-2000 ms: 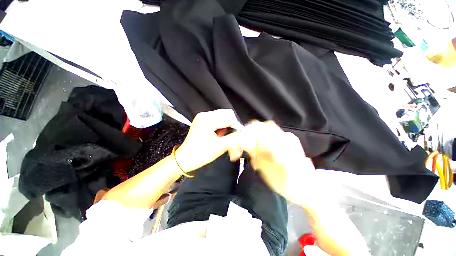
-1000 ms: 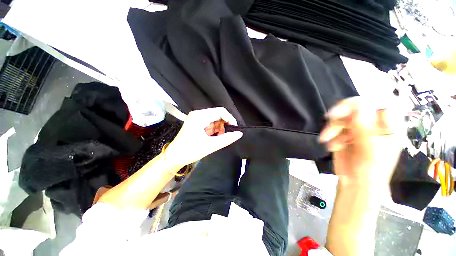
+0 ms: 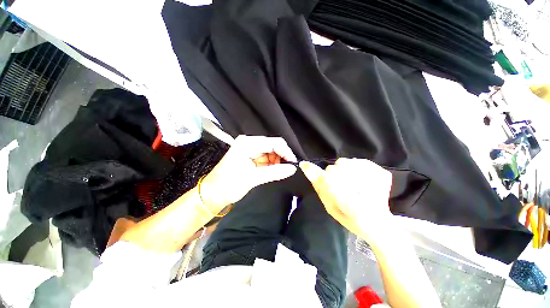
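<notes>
The black garment piece (image 3: 356, 108) lies in folds over the table's front edge and hangs toward my lap. My left hand (image 3: 256, 162) pinches its edge between thumb and fingers. My right hand (image 3: 347, 186) is at the same edge, its fingertips touching or almost touching the left fingertips. A small dark bit shows where the fingertips meet. Whether a needle is there is too small to tell. A thin dark line runs along the cloth to the right of my right hand.
A stack of black garment pieces (image 3: 410, 36) lies behind. Orange-handled scissors (image 3: 534, 224), small notions (image 3: 511, 147) and a patterned blue pouch (image 3: 528, 277) are at right. A black cloth heap (image 3: 90, 174), a clear plastic bag (image 3: 180, 125) and a black crate (image 3: 33, 81) are at left.
My right hand, pulled out to the right a second ago with a dark thread taut between the hands, is back beside my left fingertips. My left hand still pinches the edge.
</notes>
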